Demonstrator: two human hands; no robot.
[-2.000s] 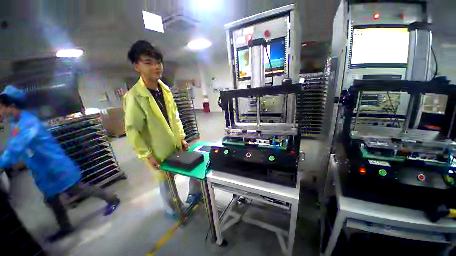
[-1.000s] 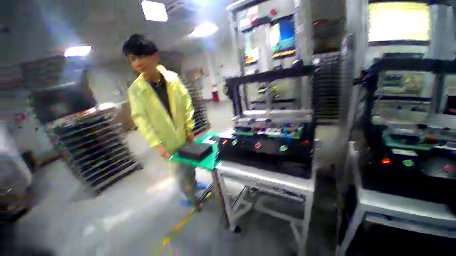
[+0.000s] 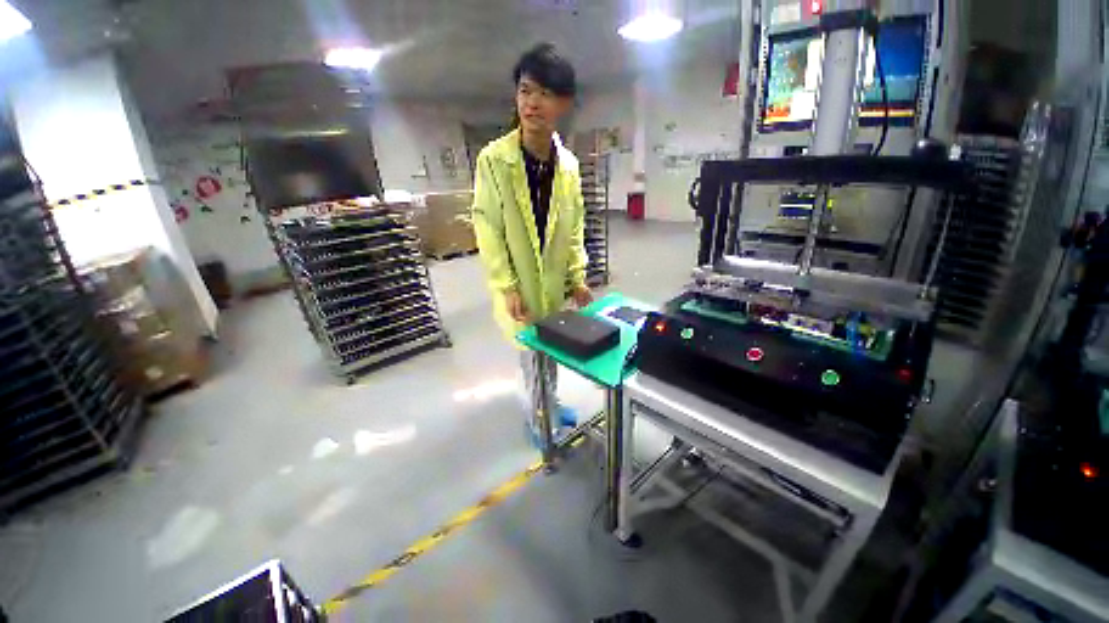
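Note:
Neither of my hands can be made out. A small dark shape at the bottom edge is too cut off to tell. The nearest fixture is a test fixture (image 3: 766, 365) with a black base, lit red and green buttons on its front and a black upper plate (image 3: 839, 172) on posts. A circuit board (image 3: 778, 319) lies in it, partly hidden by the pale press parts above. A silver press cylinder (image 3: 837, 91) stands upright over the plate. A dark flat block (image 3: 578, 332) lies on the green side table (image 3: 604, 368) left of the fixture.
A person in a yellow-green jacket (image 3: 530, 231) stands behind the side table. A board rack (image 3: 359, 286) stands left of them, another (image 3: 55, 353) at the far left. A black-topped frame (image 3: 249, 599) is at the bottom left. Part of another fixture (image 3: 1064, 487) is at the right edge.
My view has swung left, so the fixture, side table and person now sit further right. The left racks have come into view. The person in blue seen earlier is out of view.

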